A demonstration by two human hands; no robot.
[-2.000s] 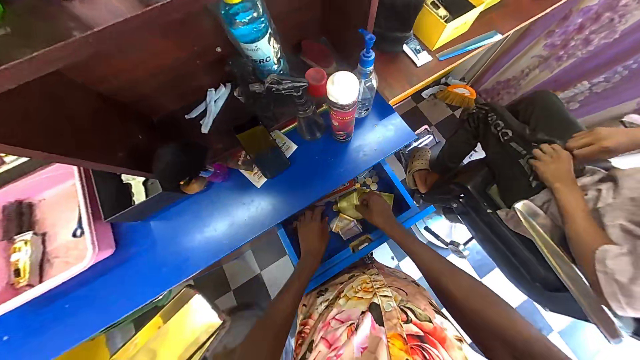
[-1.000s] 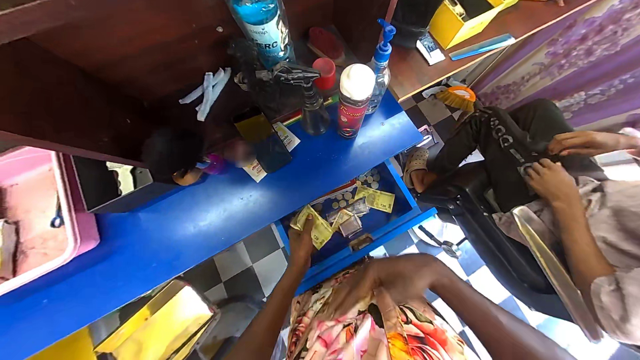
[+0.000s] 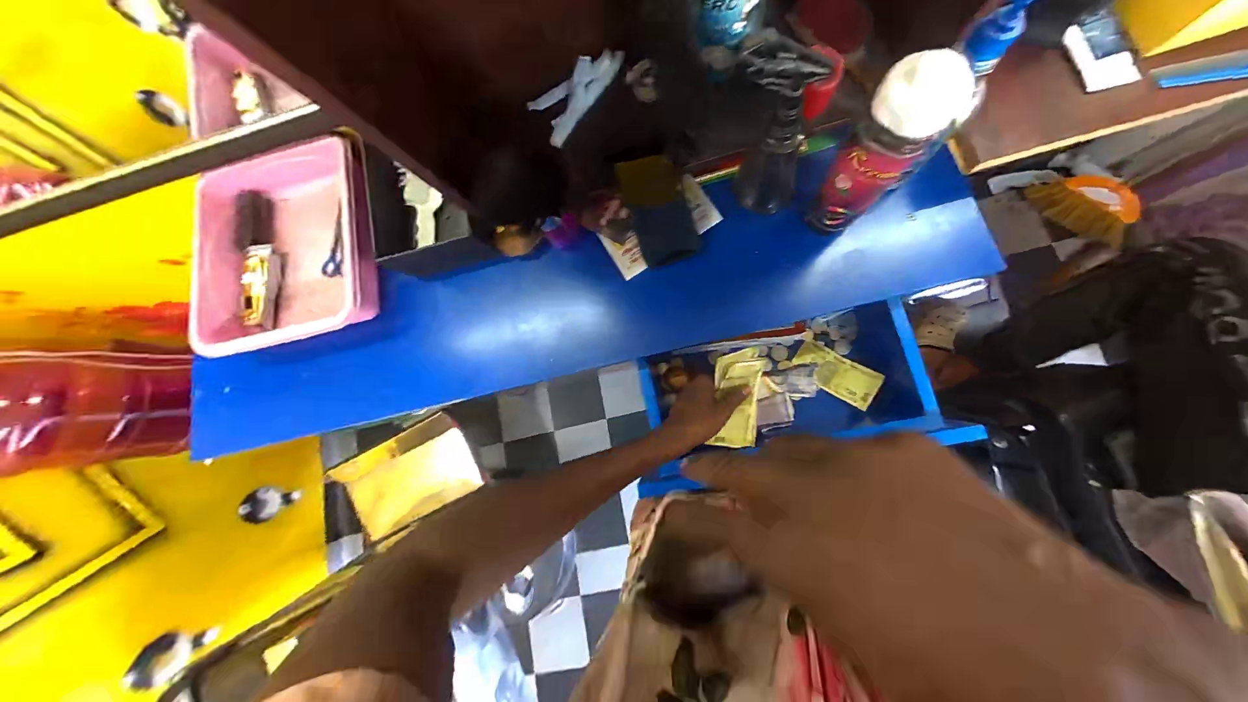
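My left hand (image 3: 704,409) reaches into the open blue drawer (image 3: 916,356), its fingers on a yellowish banknote (image 3: 741,400). Another yellowish banknote (image 3: 850,378) lies to the right in the drawer. Folded paper notes (image 3: 775,405) sit between the two, and many coins (image 3: 829,331) are spread near the back. My right hand (image 3: 780,487) is blurred, raised in front of the drawer and close to the camera; nothing shows in it, though its palm side is hidden.
Above the drawer runs a blue counter (image 3: 526,312) with a pink tray (image 3: 283,331) holding a hair clipper (image 3: 258,283). A spray bottle (image 3: 770,175) and a white-capped red bottle (image 3: 863,180) stand farther right. Another person's dark-clad leg (image 3: 1102,361) is at the right.
My right hand was in the drawer two seconds ago and is now outside it, nearer the camera. My left hand stays at the drawer's left side. The view has turned toward the left.
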